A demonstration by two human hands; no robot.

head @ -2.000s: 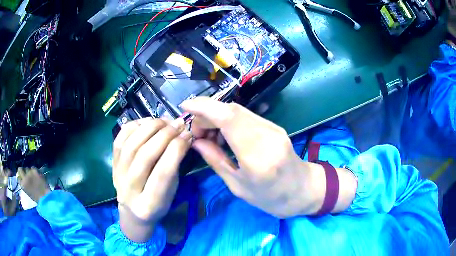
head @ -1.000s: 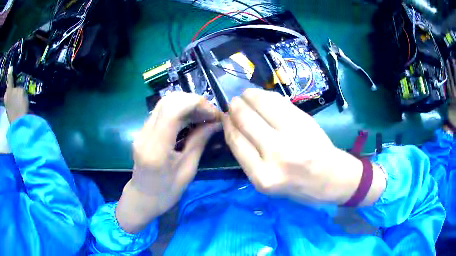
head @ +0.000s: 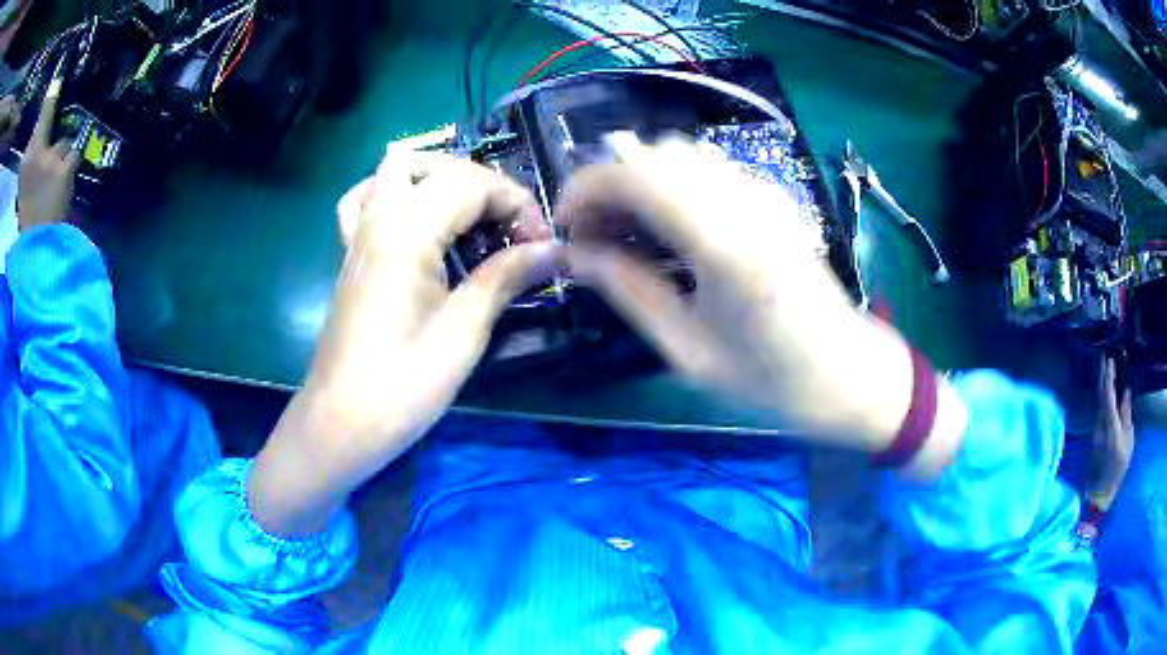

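Note:
An open black device unit (head: 582,115) lies in front of me, with a blue board (head: 765,143) at its right end and a pale flat ribbon cable (head: 717,83) arching over its far edge. My left hand (head: 429,243) and my right hand (head: 717,256) meet over the near part of the unit, fingertips close together. My right hand is blurred. What the fingers pinch is too small and hidden to name. My hands hide much of the unit.
Cutters (head: 870,192) with pale handles lie open right of the unit. Loose red and black wires (head: 576,49) and a clear plastic bag (head: 640,28) are behind it. Other units stand at left (head: 243,77) and right (head: 1056,243). Neighbouring workers' hands show at both sides.
The view has shifted, so the unit appears further right than at first. My hands have moved from its near edge to over its near part, and my right hand is now more raised and blurred.

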